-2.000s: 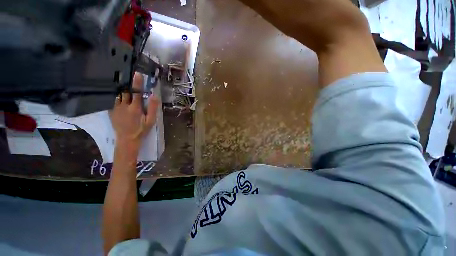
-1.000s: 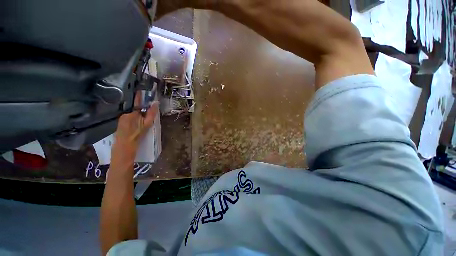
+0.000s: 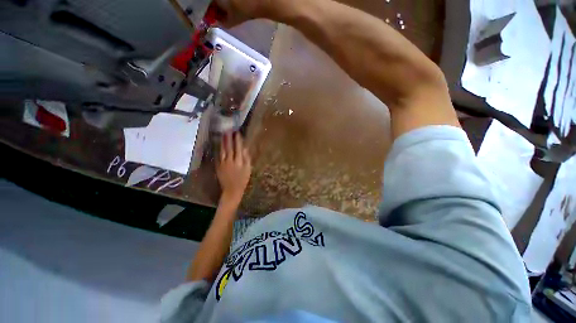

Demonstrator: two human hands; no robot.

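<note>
The cutting machine's grey motor housing (image 3: 82, 53) fills the upper left. Its silver base plate (image 3: 249, 79) sits aslant on the table, with a blurred pale patch at its lower end. My left hand (image 3: 234, 165) is palm down with fingers stretched to that patch, holding nothing visible. My right hand (image 3: 235, 9) is at the top edge, closed around the red handle part (image 3: 211, 14); its fingertips are partly hidden. A white-topped fabric stack (image 3: 163, 142) lies left of the base plate, partly under the machine.
The brown table (image 3: 322, 126) has lint and specks. A small white piece with a red part (image 3: 47, 118) is at the left. White-topped pieces (image 3: 508, 167) with dark gaps lie at the right, one bearing a grey folded scrap (image 3: 494, 39). Chalk writing is near the dark green edge (image 3: 114, 205).
My left hand has left the stack beside the blade and moved right to the base plate's lower end. The thin scraps there are now a blur. The view has turned, and the base plate appears tilted.
</note>
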